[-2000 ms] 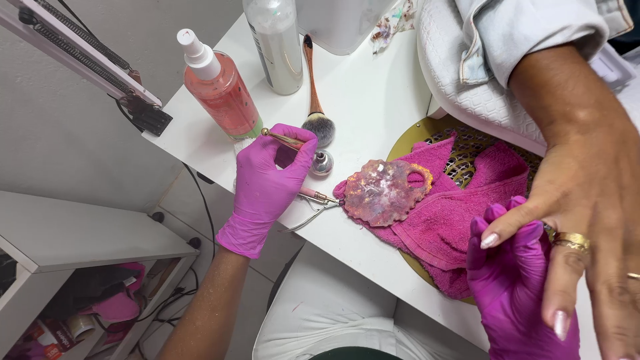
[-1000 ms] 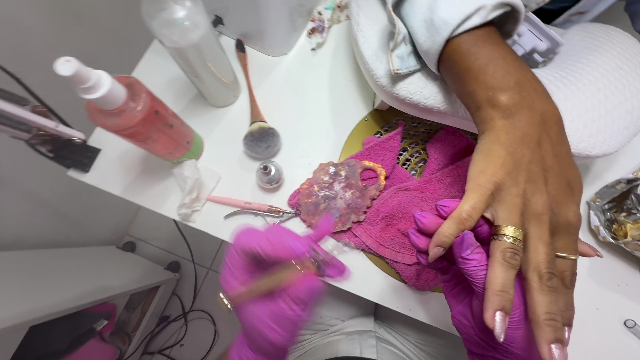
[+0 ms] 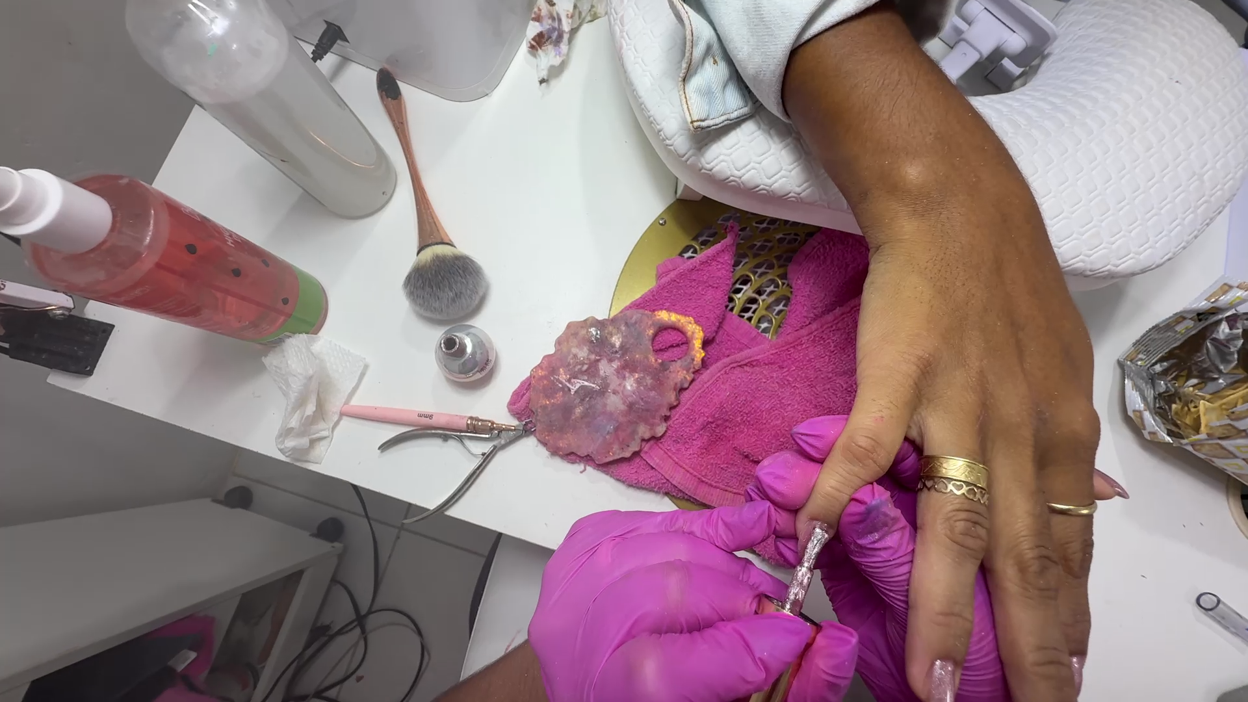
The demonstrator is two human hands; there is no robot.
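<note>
My left hand [image 3: 673,614], in a magenta glove, holds the gold-toned handle of a nail-polish brush [image 3: 804,575] with glittery silver bristles. The brush tip meets the nail of another person's finger [image 3: 848,468]. My right hand [image 3: 877,546], gloved alike, grips that finger from below and is partly hidden by the other person's hand [image 3: 975,322], which wears gold rings. A small silver polish bottle [image 3: 466,353] stands uncapped on the white table. A pink marbled palette [image 3: 619,385] lies on a pink towel [image 3: 770,390], left of the held finger.
Cuticle nippers [image 3: 468,468], a pink-handled tool [image 3: 409,417] and a crumpled tissue [image 3: 310,395] lie near the table edge. Behind are a pink spray bottle [image 3: 185,258], a clear bottle [image 3: 283,117] and a fluffy brush [image 3: 444,278]. A white armrest [image 3: 1121,146] and foil bag [image 3: 1199,390] are right.
My left hand has moved from beside the small bottle, with the brush, down and right to the other person's finger. My right hand stays around that finger. The view has shifted.
</note>
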